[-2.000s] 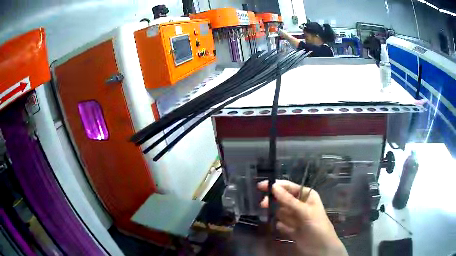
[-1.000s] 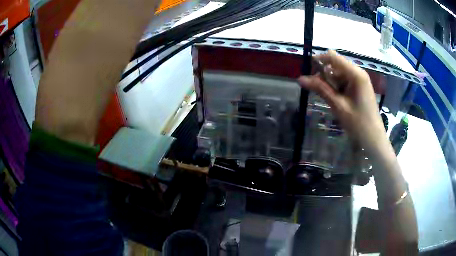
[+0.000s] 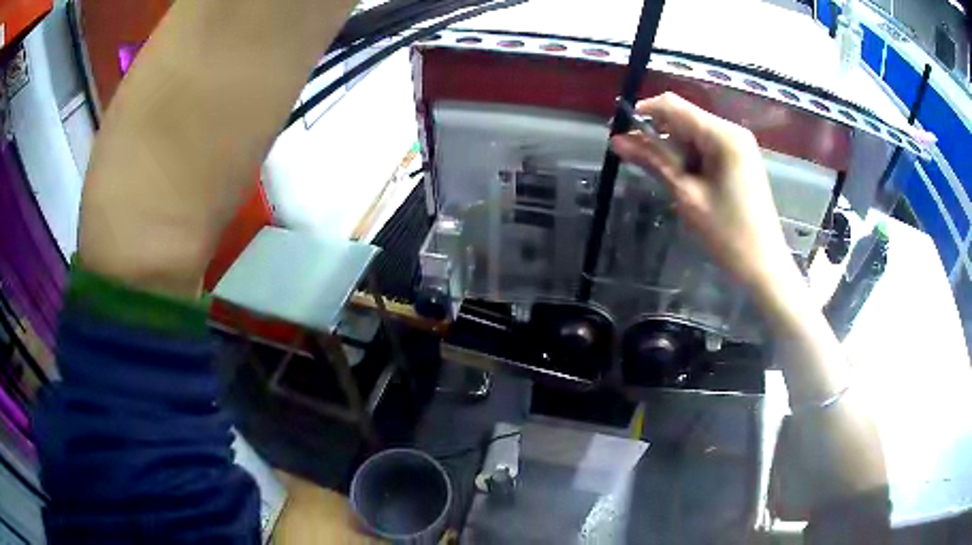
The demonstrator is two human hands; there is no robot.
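Observation:
A long, flat black strap (image 3: 610, 202) runs from the top edge down in front of the clear guard (image 3: 512, 213) to the two round black rollers (image 3: 577, 339). My right hand (image 3: 709, 176) is at the strap's upper part, thumb and fingertips closed on it. A small metallic piece shows at those fingertips; its shape is blurred. My left forearm (image 3: 187, 170) rises through the left side; the left hand is cut off by the top edge. Whether it holds the strap's upper end is hidden.
More black straps (image 3: 394, 27) lie at the machine's white top (image 3: 735, 48). A grey stool (image 3: 296, 279) stands left of the machine, a dark bucket (image 3: 401, 495) below. A dark bottle (image 3: 859, 279) stands on the white table (image 3: 927, 394) at right.
My left forearm has come into view, raised. The view has tilted down, showing rollers and bucket. My right hand has risen toward the machine's top edge, still at the strap.

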